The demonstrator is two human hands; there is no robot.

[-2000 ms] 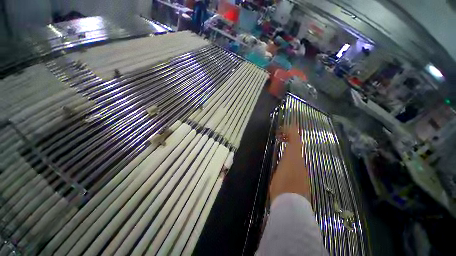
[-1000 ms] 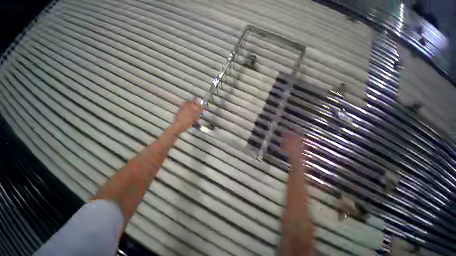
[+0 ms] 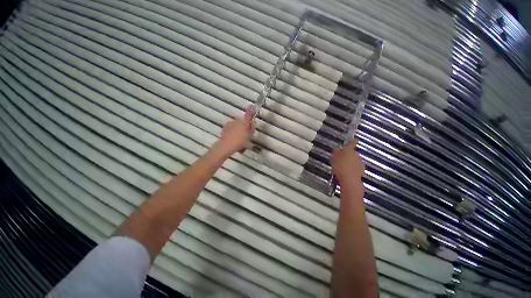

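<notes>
A silver rectangular metal frame [image 3: 343, 28] lies over the rod bed, tilted in view. My left hand [image 3: 237, 132] grips the near part of its left side. My right hand [image 3: 348, 165] grips the near part of its right side. Cream cloth [image 3: 145, 99] covers the rods in ridges on the left and front. Inside the frame, the cloth edge [image 3: 311, 139] ends and dark gaps and rods show beside it. Bare shiny metal rods [image 3: 407, 157] run to the right of the frame.
A clip [image 3: 309, 57] sits on the cloth inside the frame. Clips with tan pads [image 3: 419, 238] lie at the lower right, and another [image 3: 464, 207] lies on the bare rods. More cream cloth lies at the upper right. A dark area borders the bed at the lower left.
The view has swung from the side rack to the main bed. Since one second ago, my right hand has taken hold of the frame's right side; my left hand still holds the left side.
</notes>
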